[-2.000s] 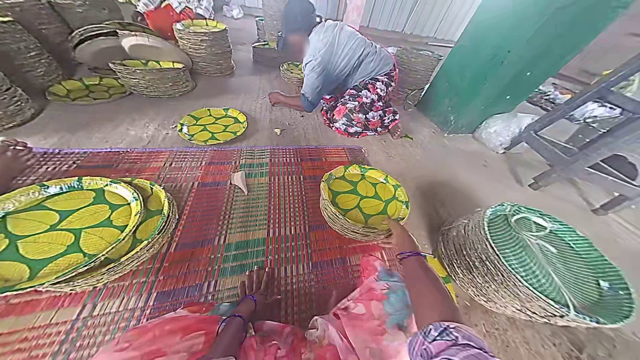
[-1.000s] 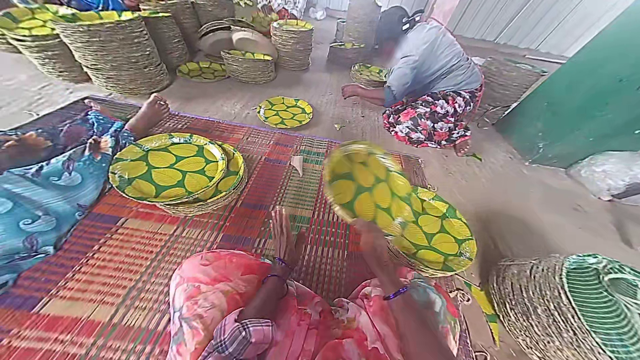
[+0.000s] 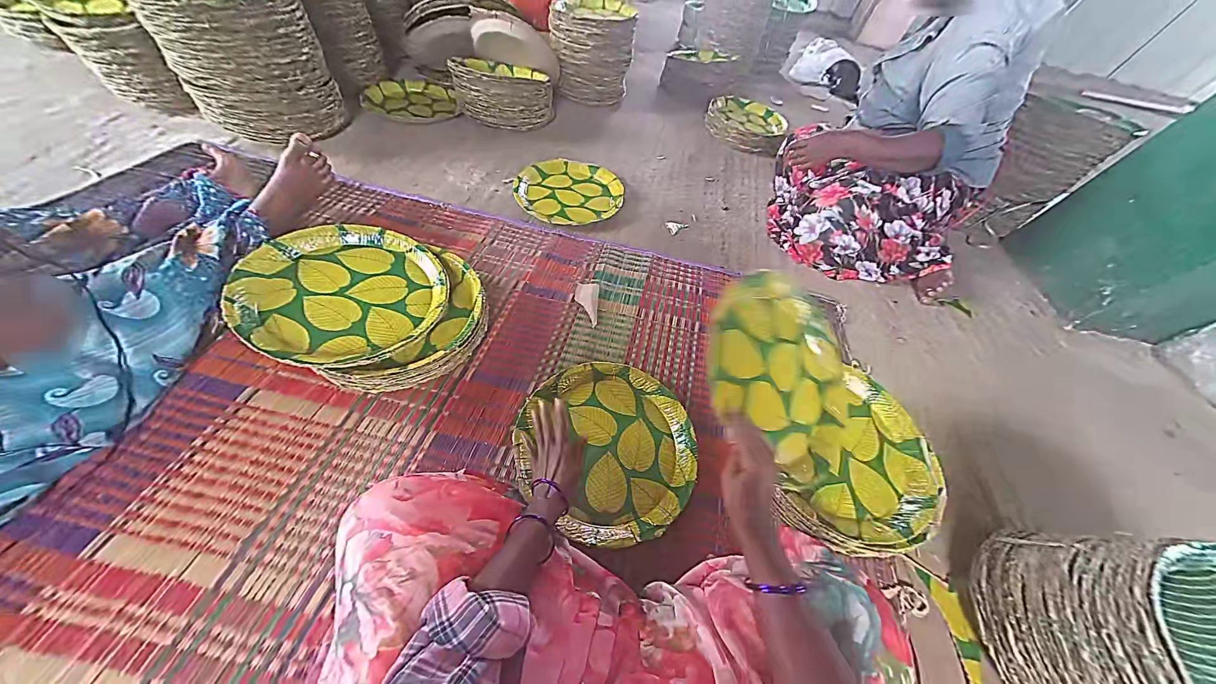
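Note:
A round plate with a yellow leaf pattern on green (image 3: 635, 446) lies on the woven mat before my lap. My left hand (image 3: 554, 454) rests on its left part, fingers spread. To the right, my right hand (image 3: 750, 475) grips the lower edge of a second leaf-patterned plate (image 3: 774, 351), raised, tilted and blurred. Behind and below that one is a stack of the same plates (image 3: 869, 465), partly covered by it. Another stack of leaf-patterned plates (image 3: 347, 299) sits on the mat to the left, its top plate shifted to one side.
A person in blue patterned cloth (image 3: 104, 323) sits at the left. Another person (image 3: 883, 171) sits on the floor at the upper right, near a small plate stack (image 3: 748, 123). One plate (image 3: 570, 192) lies beyond the striped mat (image 3: 237, 475). Tall stacks (image 3: 237, 66) stand behind; a stack with a green top (image 3: 1064, 598) is at lower right.
A plate now lies under my left hand, which was on the bare mat before. My right hand holds a raised plate, as one second ago. The person at the upper right has drawn an arm back to the lap.

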